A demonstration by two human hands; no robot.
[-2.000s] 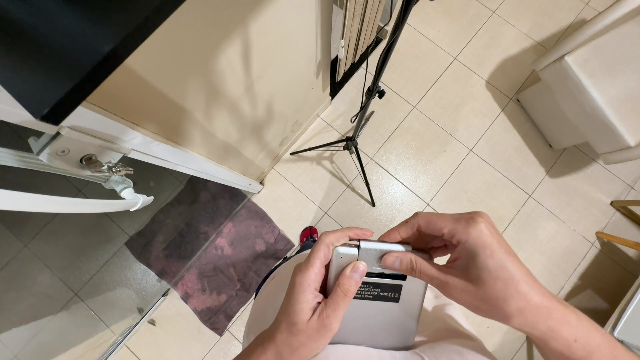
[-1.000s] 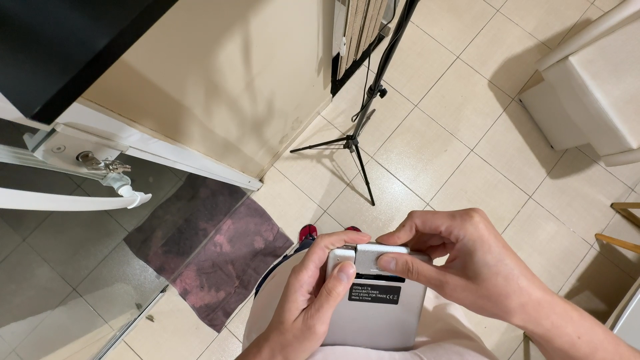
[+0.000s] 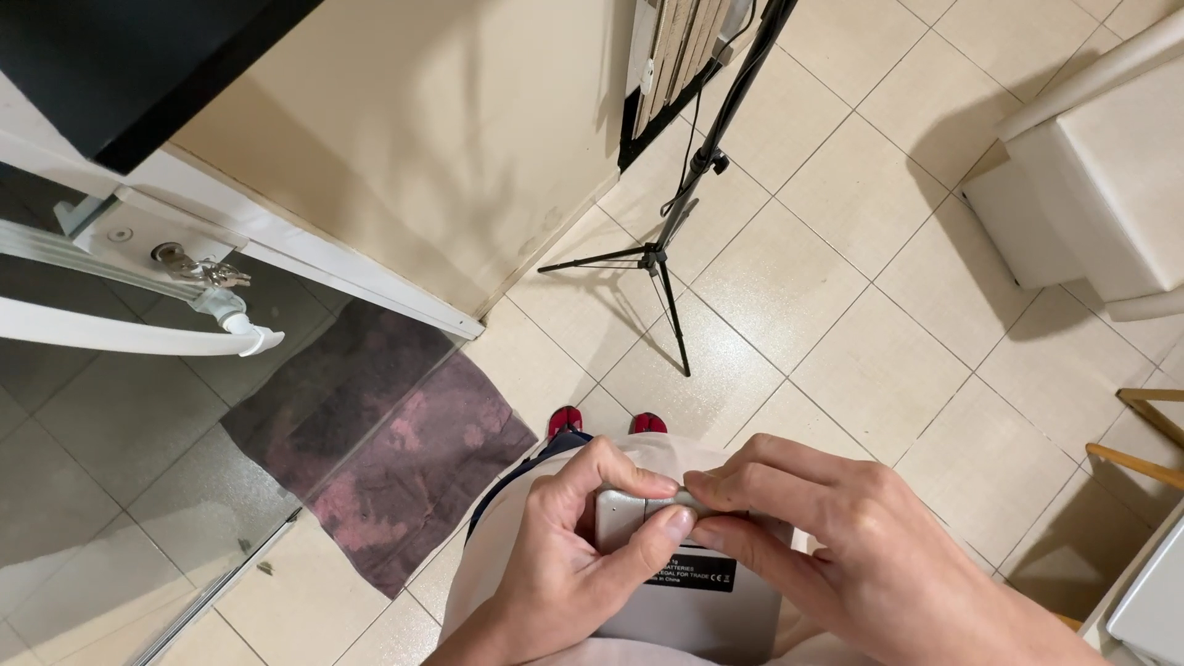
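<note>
A flat silver-grey electronic device, its back bearing a black printed label, lies against my clothing at the bottom centre. My left hand grips its raised grey end at the left, index finger and thumb on the edge of the grey cover piece. From the right, my right hand pinches the same cover piece between thumb and fingers. The fingertips of both hands nearly meet there. Fingers hide much of the cover, so whether it is seated or loose cannot be told.
A black tripod stand with a cable stands on the tiled floor ahead. At left are a glass door with keys in its lock and a dark mat. White furniture is at right, near a wooden frame.
My left thumb and index finger have moved right onto the cover piece, close to my right fingertips. My right hand's fingers have closed in around its edge.
</note>
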